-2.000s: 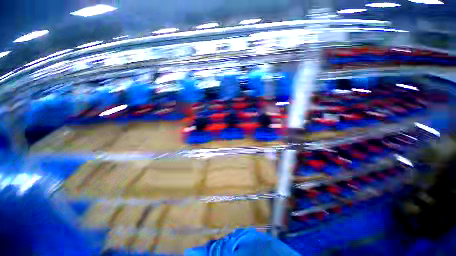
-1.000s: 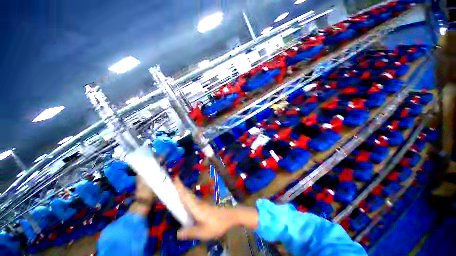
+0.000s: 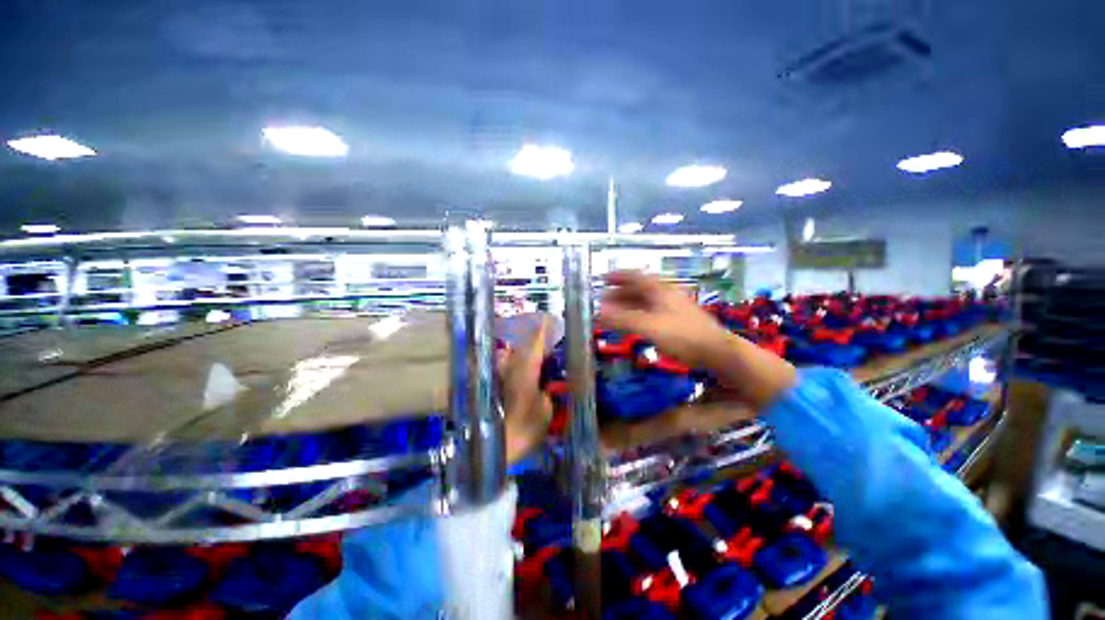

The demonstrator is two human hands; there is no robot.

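Two upright chrome rack posts stand close together in front of me, a left post [image 3: 475, 351] and a right post [image 3: 582, 400]. A white sheet or sleeve [image 3: 479, 563] is around or against the lower part of the left post. My left hand [image 3: 524, 394] is upright between the posts, partly hidden by the left one, with a finger pointing up. A small pale patch by its fingertips is too blurred to name. My right hand [image 3: 660, 317] is raised beside the right post, fingers bent towards it. Whether either hand grips anything is unclear.
Rack shelves with blue-framed devices [image 3: 723, 591] and red clamps [image 3: 660, 587] lie at the lower right. A cardboard-lined top shelf [image 3: 351, 375] with a chrome wire edge [image 3: 242, 503] spans the left. Dark shelving [image 3: 1060, 321] stands at far right.
The view has levelled and turned, and the posts now stand upright. Both hands are higher; my right hand has moved off the white sheet to beside the right post's upper part.
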